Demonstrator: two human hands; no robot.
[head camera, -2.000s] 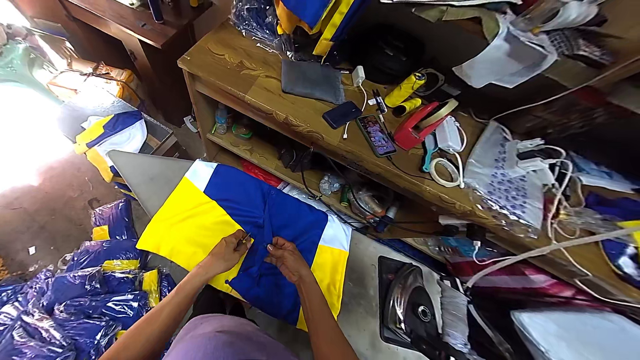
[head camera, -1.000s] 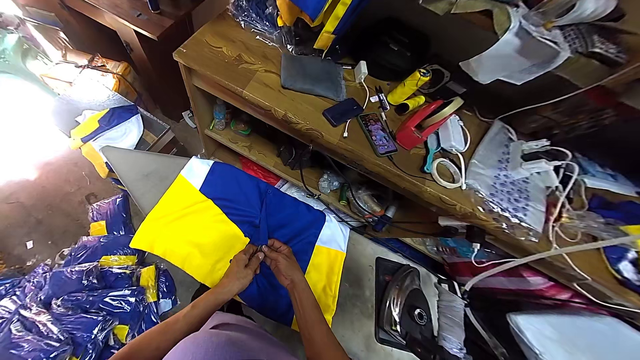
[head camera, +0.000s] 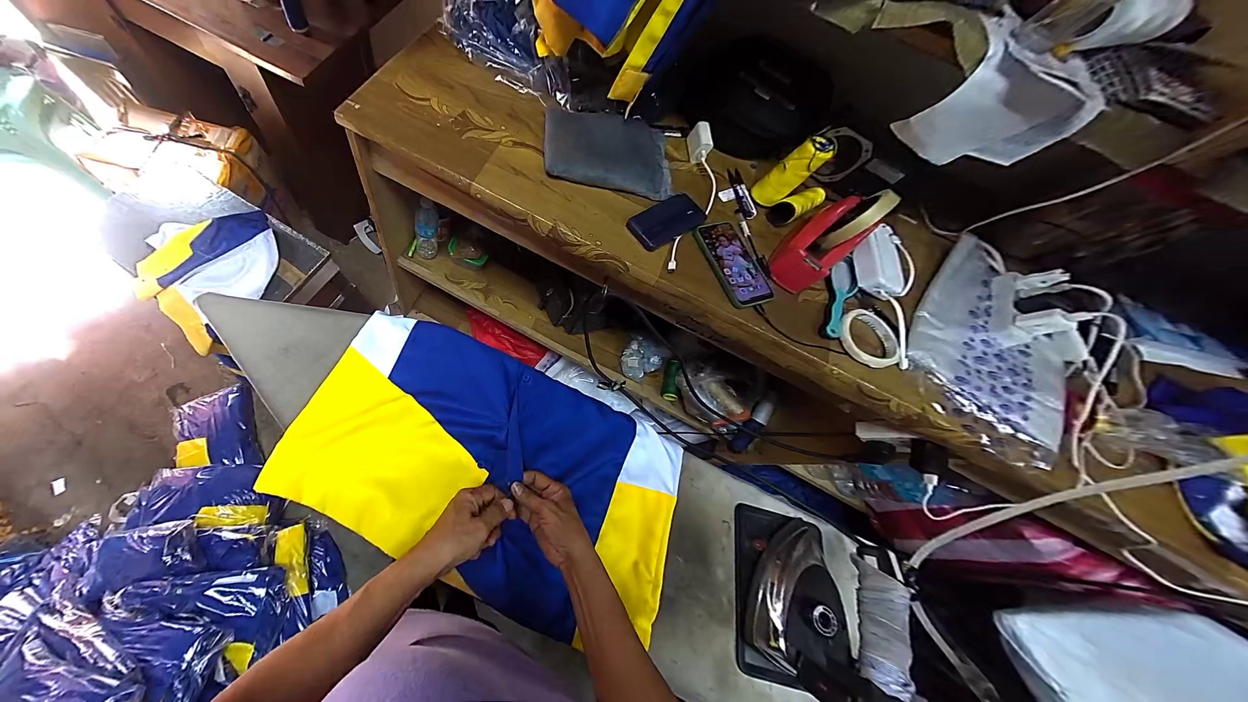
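Observation:
A blue, yellow and white garment (head camera: 565, 419) lies spread over a grey ironing board (head camera: 283, 341). My left hand (head camera: 473, 522) pinches the garment's blue fabric near its middle, beside the yellow panel. Close against it, my right hand (head camera: 548, 512) pinches the same blue part, fingertips nearly touching those of the left. What exactly lies between the fingertips is too small to tell. To the right of the garment, an electric iron (head camera: 804, 595) rests on a dark plate at the board's wide end.
Plastic-wrapped blue and yellow garments (head camera: 175, 575) are piled at lower left. A wooden shelf unit (head camera: 487, 195) behind the board carries a smartphone (head camera: 733, 263), a red tape dispenser (head camera: 819, 249) and a grey pouch (head camera: 606, 151). Cables hang over its edge; another colored garment (head camera: 229, 258) lies at left.
Two seconds ago my hands were slightly apart on the blue fabric; they have come together there. The garment has stayed spread on the board.

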